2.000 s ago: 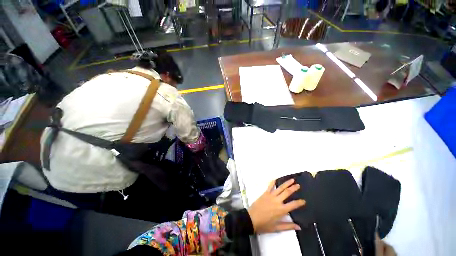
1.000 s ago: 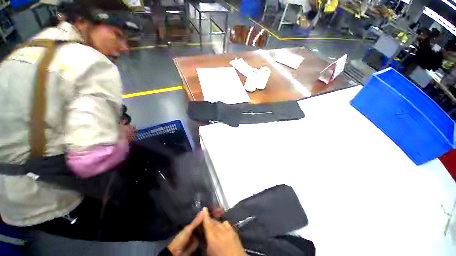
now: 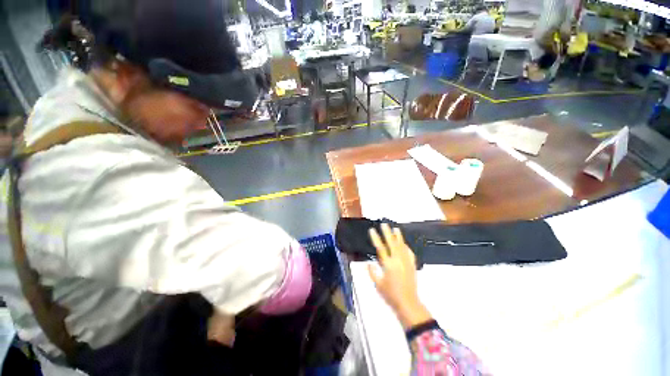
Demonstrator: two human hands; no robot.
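Observation:
A long black zippered panel [image 3: 485, 242] lies flat across the far left corner of the white-covered table [image 3: 470, 308], with a thin silver zipper line along its middle. A wider rounded part shows near its left end, so it may be more than one layer. My right hand [image 3: 397, 275] rests palm down at the panel's left part, fingers spread, gripping nothing. Its patterned sleeve comes up from the bottom edge. My left hand is not in view.
A person in a cream top [image 3: 132, 228] bends close at the left, over a blue crate [image 3: 319, 250] holding dark pieces. A brown table [image 3: 507, 176] beyond carries white paper [image 3: 397, 191], two thread cones [image 3: 469, 176] and a standing card [image 3: 608, 154]. Part of a blue crate [image 3: 661, 214] shows at right.
My hands were together over black panels at the front edge; now my right hand is on the far panel and my left is out of view. The front panels have left view.

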